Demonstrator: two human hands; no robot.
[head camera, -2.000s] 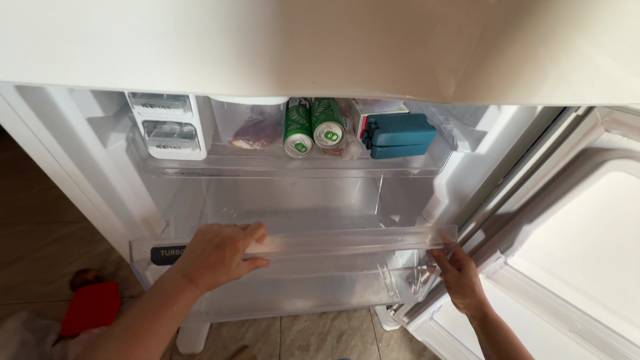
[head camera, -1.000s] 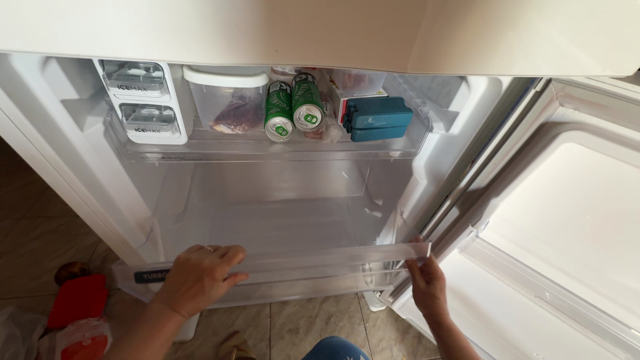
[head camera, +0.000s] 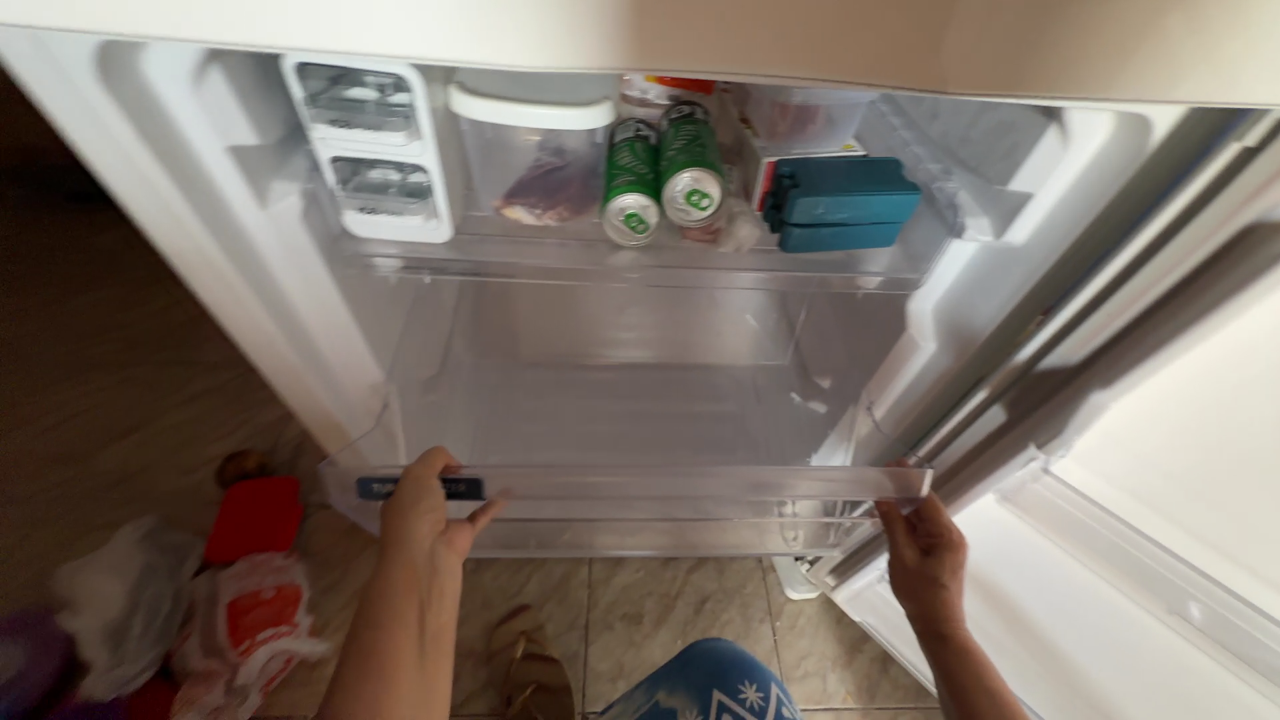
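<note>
A clear plastic freezer drawer (head camera: 640, 485), with a dark label strip at its front left, spans the lower part of the compartment. My left hand (head camera: 430, 505) grips its front rim by the label, the thumb in front. At the right end of the same rim my right hand (head camera: 922, 550) holds on, its fingertips partly hidden. The shelf above bears two green drink cans (head camera: 632, 185), a teal lidded container (head camera: 845, 203), a clear tub with a white lid (head camera: 540, 150) and a white ice maker unit (head camera: 370, 150).
The freezer door (head camera: 1130, 560) stands wide at the right. On the tiled floor at lower left lie a red object (head camera: 255, 518), a white plastic bag (head camera: 130, 600) and a red and white bag (head camera: 260, 615). A sandal (head camera: 530, 665) and my knee (head camera: 705, 685) are below the drawer.
Both hands stay on the front of the drawer. More of the shelf's contents shows now than two seconds ago, as the view has shifted.
</note>
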